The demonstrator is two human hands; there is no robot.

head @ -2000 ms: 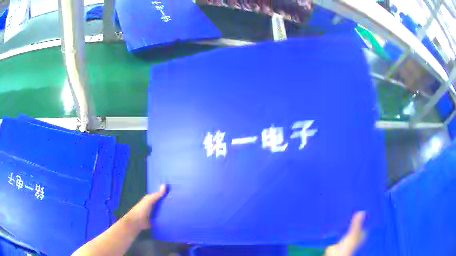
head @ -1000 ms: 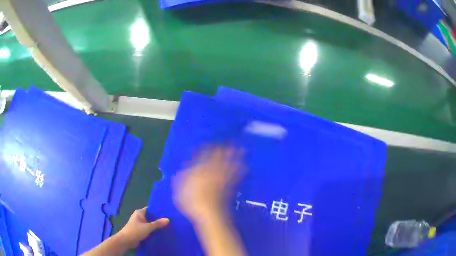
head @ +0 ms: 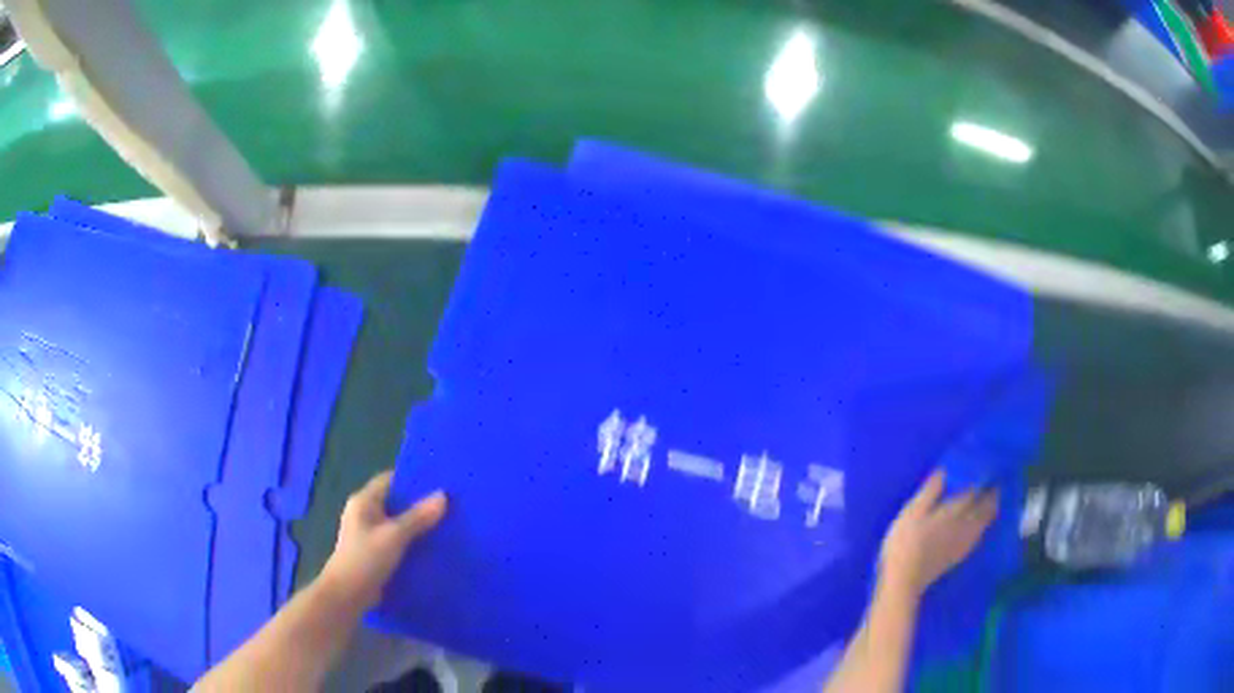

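A blue divider sheet (head: 650, 325) with white Chinese lettering lies tilted before me, over another sheet that shows along its upper right edge. My left hand (head: 383, 542) grips its left edge, thumb on top. My right hand (head: 941, 531) is at the right part of the sheet, fingers pointing up and spread a little. Blue material rises by its fingertips; I cannot tell whether it is a rag or a bent sheet part, nor whether it is held.
Notched blue sheets (head: 122, 393) are stacked at left, with white pieces (head: 92, 653) below. A clear bottle with a yellow cap (head: 1103, 524) lies at right, above a blue bin or sheet (head: 1123, 636). The green conveyor (head: 568, 95) runs behind, with a pale post (head: 156, 115) at left.
The lettered sheet came down from a raised hold onto the bench. My right hand moved from a blurred position over the sheet's left part to its right side. My left hand stays at the left edge.
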